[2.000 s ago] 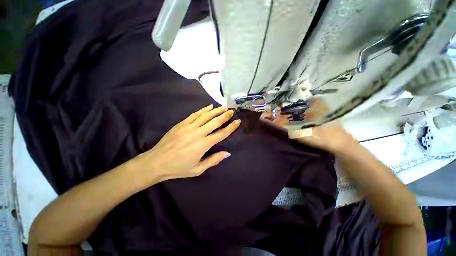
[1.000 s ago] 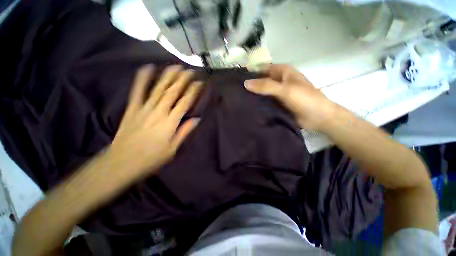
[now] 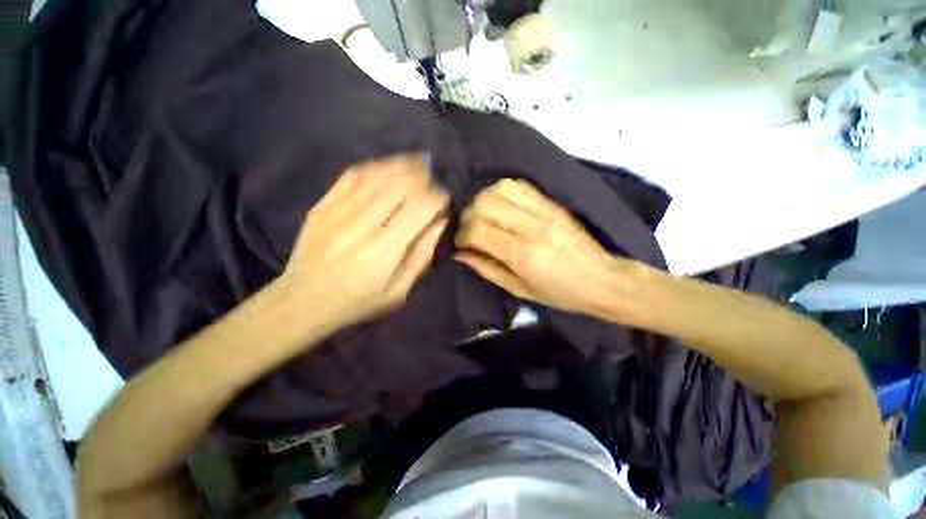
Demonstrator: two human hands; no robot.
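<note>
A large dark purple-brown garment piece (image 3: 203, 152) covers the left and middle of the white table and hangs over its front edge. Its upper edge lies at the presser foot (image 3: 434, 83) of the sewing machine. My left hand (image 3: 371, 228) and my right hand (image 3: 518, 243) are close together on the cloth, in front of the foot. Both have bent fingers pinching the cloth between them. The fingertips are partly blurred or hidden.
The machine head (image 3: 411, 25) stands at the top, with a cream block (image 3: 529, 43) beside it. A crumpled clear bag (image 3: 873, 117) lies at the far right of the white table (image 3: 731, 193). More dark cloth (image 3: 701, 426) hangs at the lower right, near a blue bin (image 3: 899, 395).
My right hand has left the area beside the foot and come down toward my left hand. Both hands now pinch the cloth. The foot and needle plate show more clearly as the view shifted.
</note>
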